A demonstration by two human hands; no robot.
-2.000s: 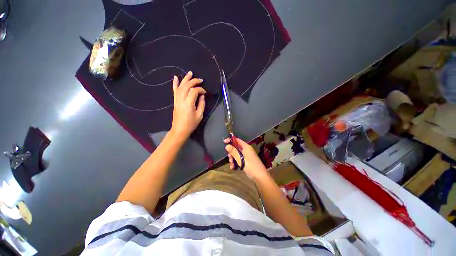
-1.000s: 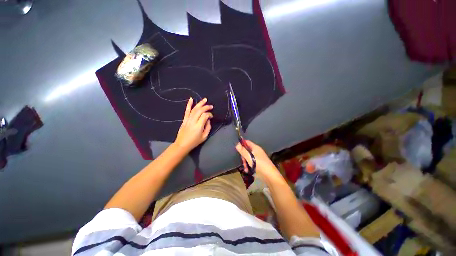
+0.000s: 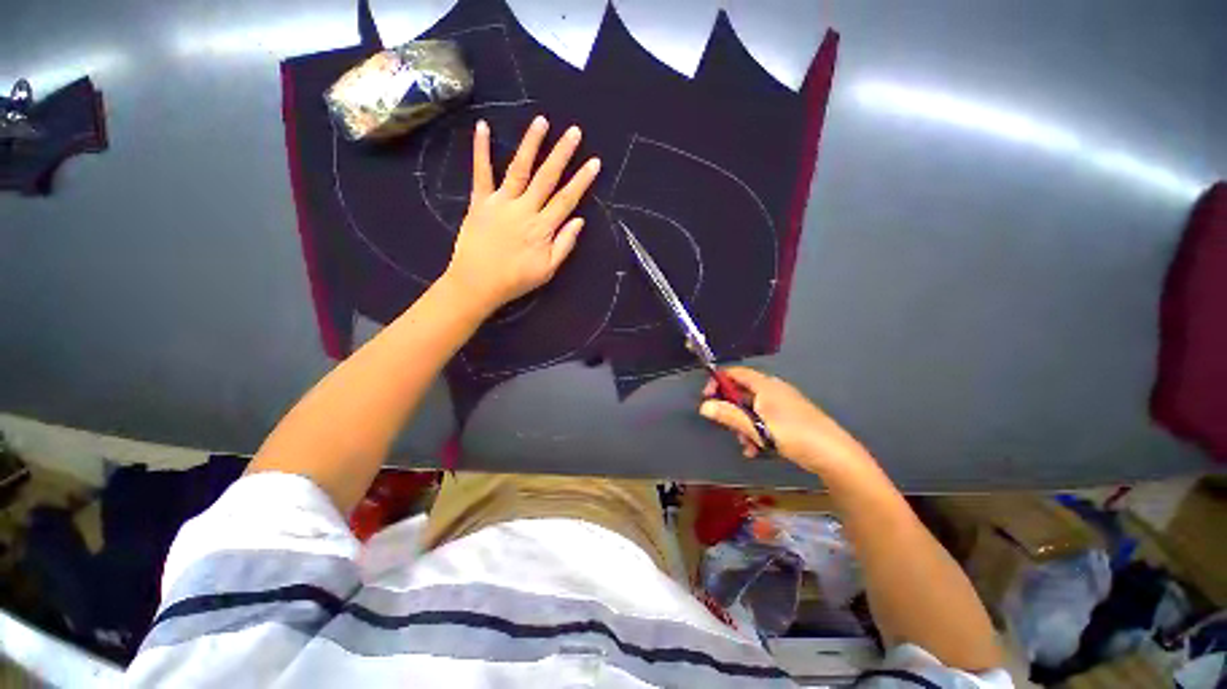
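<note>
A dark purple-black fabric remnant (image 3: 565,289) with jagged pointed edges and maroon side strips lies on the grey table, marked with pale curved chalk lines. My left hand (image 3: 518,229) lies on it with fingers spread, holding nothing. My right hand (image 3: 774,420) grips the tailor's shears (image 3: 670,299) by their red and dark handles. The silver blades lie over the cloth and point up and left, tips near the middle chalk curves; the blades look closed or nearly so. A tan and silvery wrapped cloth weight (image 3: 401,89) sits on the cloth's upper left.
The grey cutting table (image 3: 969,310) has its near edge in front of my body. Small dark cut pieces (image 3: 57,135) with a spring clip (image 3: 18,105) lie at far left. Maroon cut panels (image 3: 1195,330) lie at far right. Plastic bags (image 3: 1056,606), cartons and scraps are below the table.
The view has turned, so the cloth now sits squarer before me. My left hand has moved farther up the cloth and its fingers have spread. My right hand still holds the shears.
</note>
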